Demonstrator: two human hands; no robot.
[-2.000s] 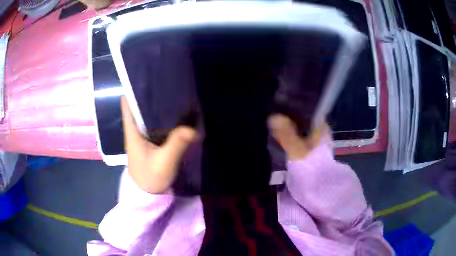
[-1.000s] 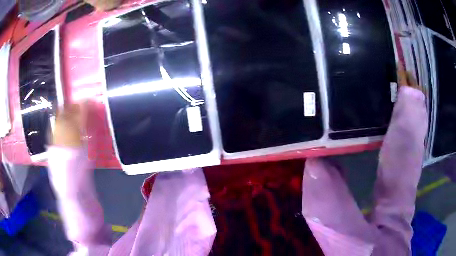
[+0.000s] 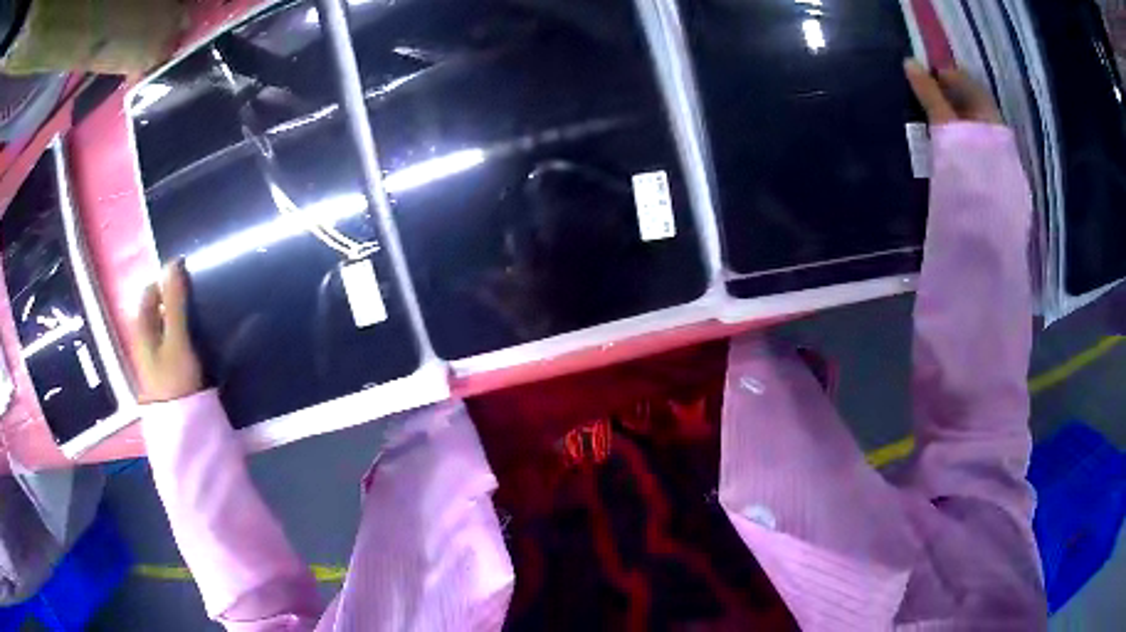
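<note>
Three dark, glossy tablets in white sleeves lie side by side: a left tablet (image 3: pixel 272 315), a middle tablet (image 3: pixel 531 247) and a right tablet (image 3: pixel 815 185). Each has a white label near its lower right. My left hand (image 3: pixel 170 336) is at the left edge of the left tablet, fingertips on its border. My right hand (image 3: pixel 953 96) is at the right edge of the right tablet, fingers bent against it. Both hands press the row from its outer sides; neither lifts anything.
Another dark tablet (image 3: pixel 37 284) lies at far left on the pink bench surface (image 3: pixel 105 198). Upright sleeved layers (image 3: pixel 1031 161) stand at far right. A brownish object (image 3: pixel 99 35) is at the top left. Blue bins (image 3: pixel 1077 494) and a yellow line are on the floor.
The raised tablet of two seconds ago is no longer held up; three lie in a row. Since one second ago, my left hand has reached the row's left edge, and the view has turned.
</note>
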